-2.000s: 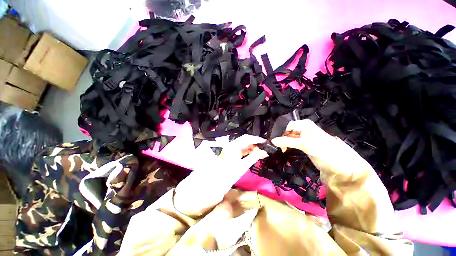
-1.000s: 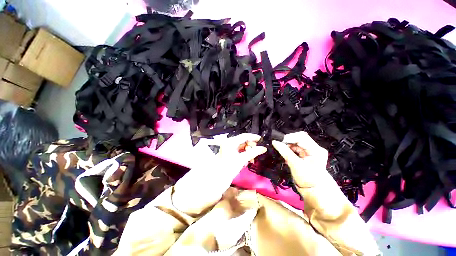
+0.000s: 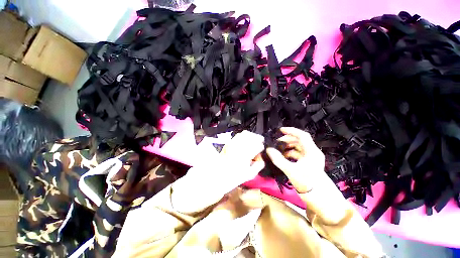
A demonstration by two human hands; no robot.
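Note:
My left hand (image 3: pixel 248 153) and my right hand (image 3: pixel 298 156) are close together at the table's near edge, fingers bent around a small black piece of webbing strap (image 3: pixel 272 141). Whether a buckle is in it cannot be told, as the fingers and the dark pile behind hide it. Black buckles (image 3: pixel 355 141) lie heaped just beyond and right of my right hand. Straps with buckles fitted (image 3: pixel 121 95) are heaped at the left. Loose black webbing straps (image 3: pixel 413 101) form the large right-hand pile.
The pink tabletop (image 3: pixel 302 17) shows behind the piles. A camouflage fabric item (image 3: pixel 50 191) is at the lower left beside the table. Cardboard boxes (image 3: pixel 54 55) and a dark plastic sack (image 3: pixel 25 131) stand at the far left. A clear bag (image 3: pixel 174 4) is at the top edge.
My hands stay together at the near edge. My right hand's fingers are now more curled. The upright strap beyond my hands has shifted slightly.

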